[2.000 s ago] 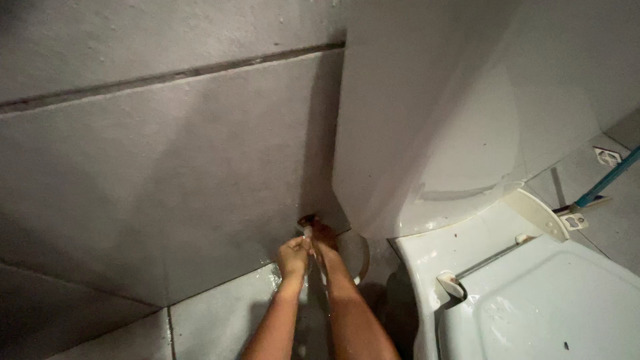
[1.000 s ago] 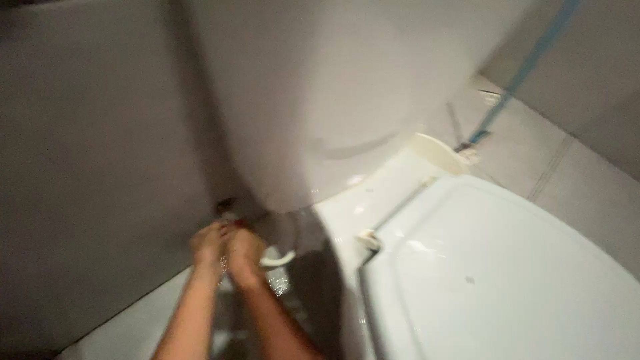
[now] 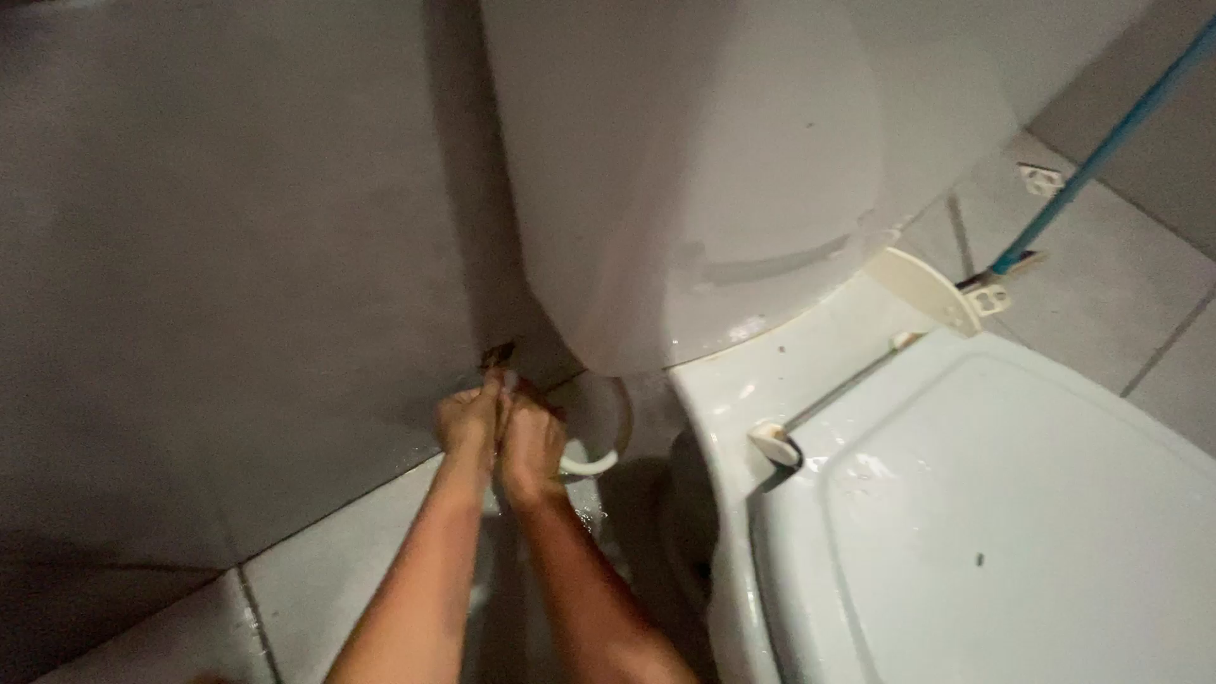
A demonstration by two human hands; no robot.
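Low on the grey tiled wall, my left hand (image 3: 467, 414) and my right hand (image 3: 532, 432) are close together at a small dark metal wall fitting (image 3: 498, 355). The fingers of both look curled around a small pale piece (image 3: 510, 380) just below the fitting; its kind cannot be told. A white curved hose (image 3: 594, 465) loops beside my right hand, under the toilet's white cistern (image 3: 608, 237). Water drops glisten on the floor beneath that hand. My palms and most fingertips are hidden.
To the right stands a white toilet with its lid (image 3: 1026, 532) down and a metal hinge rod (image 3: 841, 389) behind it. A blue pole (image 3: 1102, 152) leans behind the toilet, near small white plastic pieces (image 3: 1040, 179) on the floor tiles (image 3: 1121, 275).
Both hands stay together at the wall fitting throughout. The view has shifted toward the toilet, so more of its lid shows.
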